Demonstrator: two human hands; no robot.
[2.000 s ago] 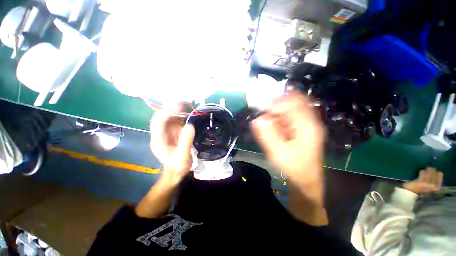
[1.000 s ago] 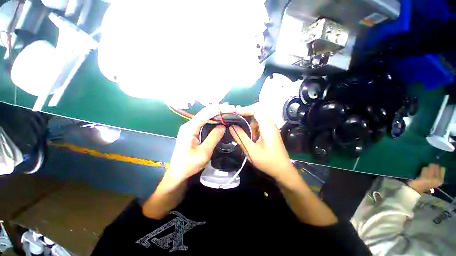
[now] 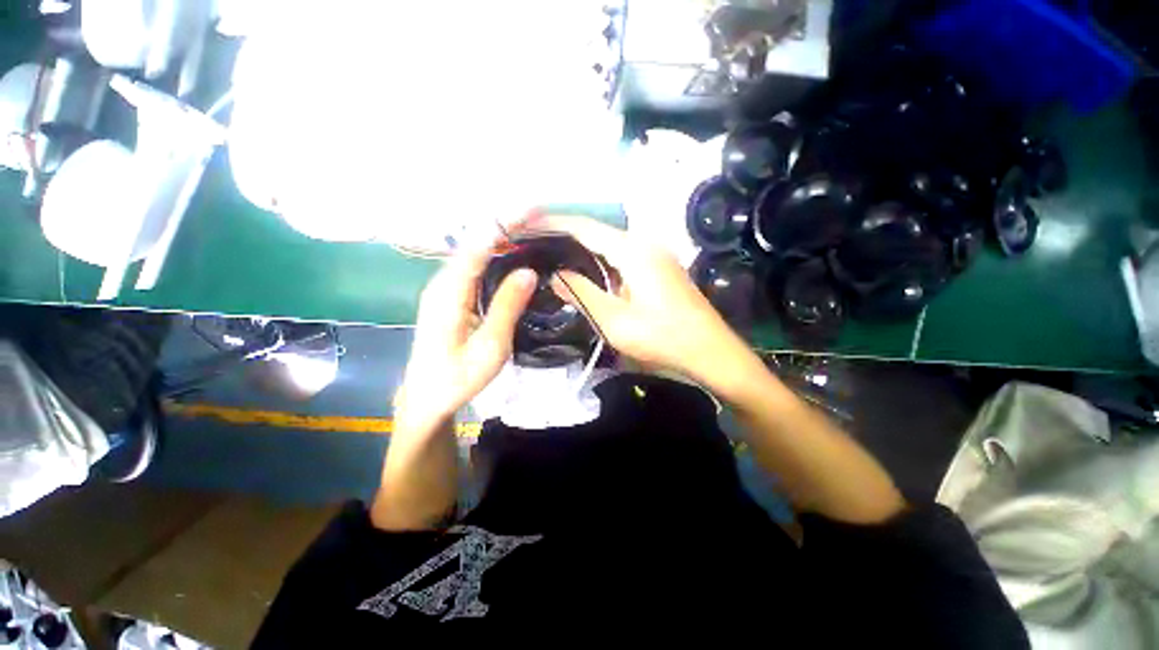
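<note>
A white housing (image 3: 540, 391) is held over the bench's near edge, close to my body. A black round inner part (image 3: 549, 318) sits in its open end, facing up. My left hand (image 3: 468, 333) grips the left side with its thumb on the black part. My right hand (image 3: 638, 305) grips the right side, its thumb also on the black part. Red wire leads (image 3: 506, 239) show at the top rim between my hands. A thin white cable lead (image 3: 595, 358) runs down the right side. My fingertips behind the housing are hidden.
Glaring white housing stock (image 3: 420, 114) lies behind my hands, with bracketed housings (image 3: 108, 203) at far left. Loose black round covers (image 3: 877, 216) pile up at right. A silver-grey box (image 3: 801, 45) and blue bin (image 3: 1030, 45) stand behind. A person's sleeve (image 3: 1049, 483) is at lower right.
From two seconds ago, my right hand has come in from the right onto the housing, and both thumbs now press on the black part. Since one second ago, the view has shifted; the grip looks alike.
</note>
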